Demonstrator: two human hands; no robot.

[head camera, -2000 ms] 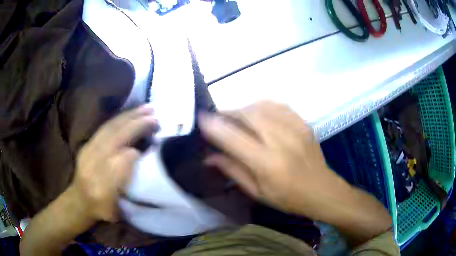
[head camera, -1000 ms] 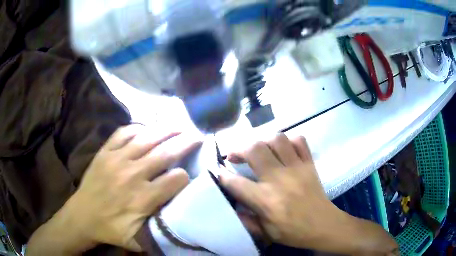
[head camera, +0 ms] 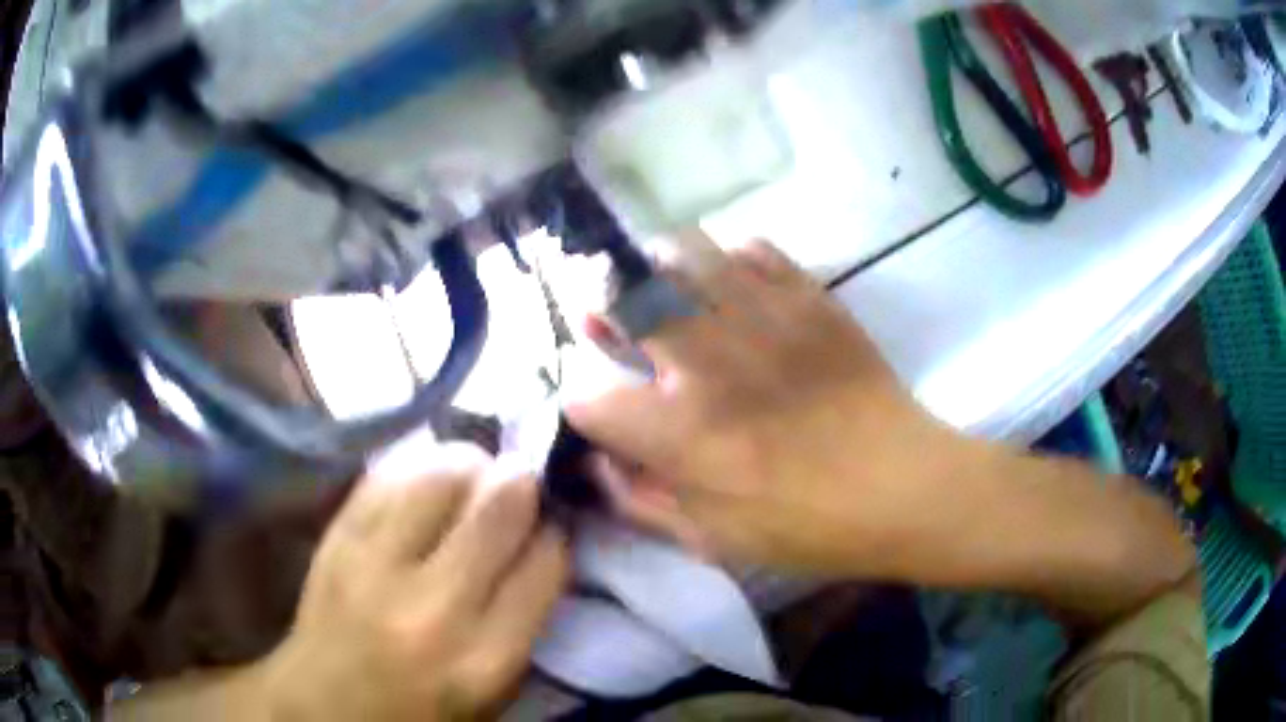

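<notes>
My left hand (head camera: 437, 578) pinches the white-backed facing (head camera: 663, 607) just in front of the bright needle area. My right hand (head camera: 762, 409) lies on the facing's right side, its fingers beside the small grey block (head camera: 656, 308). The facing hangs in folds below both hands, with dark cloth at its edge. The sewing machine head (head camera: 325, 127), white with a blue stripe, is blurred over the work. The needle tip itself cannot be made out in the glare. Brown garment cloth (head camera: 184, 564) lies at the left, partly behind the chrome cover (head camera: 85, 310).
Green-handled (head camera: 973, 141) and red-handled (head camera: 1051, 113) loops lie on the white table (head camera: 987, 310) at the upper right, near small dark metal parts (head camera: 1128, 99). A green basket (head camera: 1248, 381) with scraps is below the table's right edge.
The view has shifted closer to the machine head, and the chrome cover now shows at left. My left hand has moved lower and now pinches the facing instead of lying flat. My right hand is nearer the grey block.
</notes>
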